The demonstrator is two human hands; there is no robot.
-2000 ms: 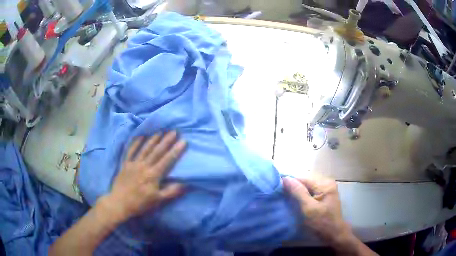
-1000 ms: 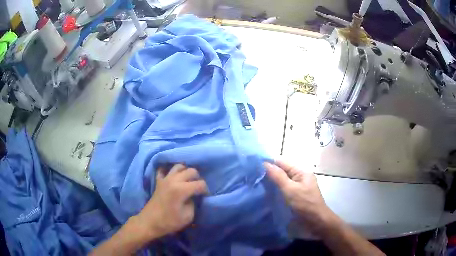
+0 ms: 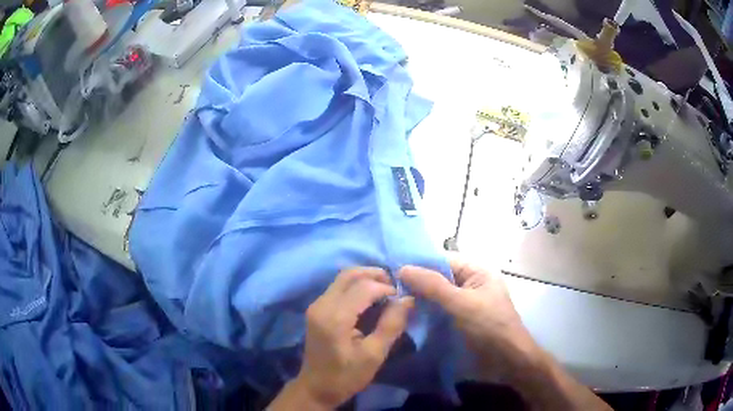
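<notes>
A light blue garment [image 3: 281, 185] lies heaped on the white table, left of the sewing machine. Its long neckline or facing edge runs down its right side and bears a small dark label [image 3: 403, 190]. My left hand [image 3: 346, 329] pinches the garment near its lower edge, thumb and fingertips together. My right hand [image 3: 474, 309] grips the edge just beside it, its thumb tip close to my left fingertips. The cloth between the fingertips is partly hidden by them.
The cream sewing machine head [image 3: 643, 152] stands at the right, with its lit needle area [image 3: 530, 207] right of the garment. Another blue garment [image 3: 72, 305] hangs at the lower left. Plastic-wrapped items and a white box-like part [image 3: 189, 32] stand at the upper left.
My left hand has moved right from the garment's middle to meet my right hand at the edge. The dark label, hidden at first, came into sight. The camera view has shifted slightly.
</notes>
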